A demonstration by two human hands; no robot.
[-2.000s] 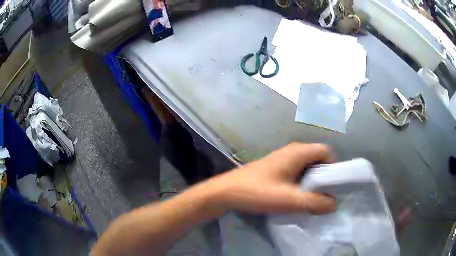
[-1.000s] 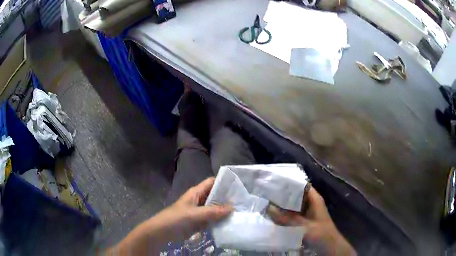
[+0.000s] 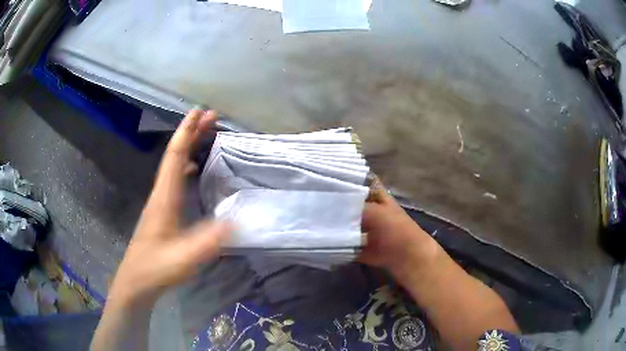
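Note:
A thick stack of pressed pieces (image 3: 295, 212), white with folded, fanned edges, is held up in front of me at the table's near edge. My right hand (image 3: 388, 226) is closed on the stack's right side; its fingers are partly hidden behind the stack. My left hand (image 3: 182, 199) is at the stack's left side with thumb and fingers spread apart; it is blurred, and the thumb overlaps the stack's lower left edge.
The grey, brown-stained pressing table (image 3: 412, 103) lies beyond the stack. A pale template (image 3: 326, 15) lies at the top edge. Part of the iron (image 3: 607, 182) shows at the far right, with dark cloth or cable (image 3: 590, 48) above it. Scrap-filled bins (image 3: 41, 274) stand lower left.
The stack has moved up and its layers now fan out. My left hand has opened from its hold on the stack. The view has shifted, so the scissors and cloth strip have left the picture.

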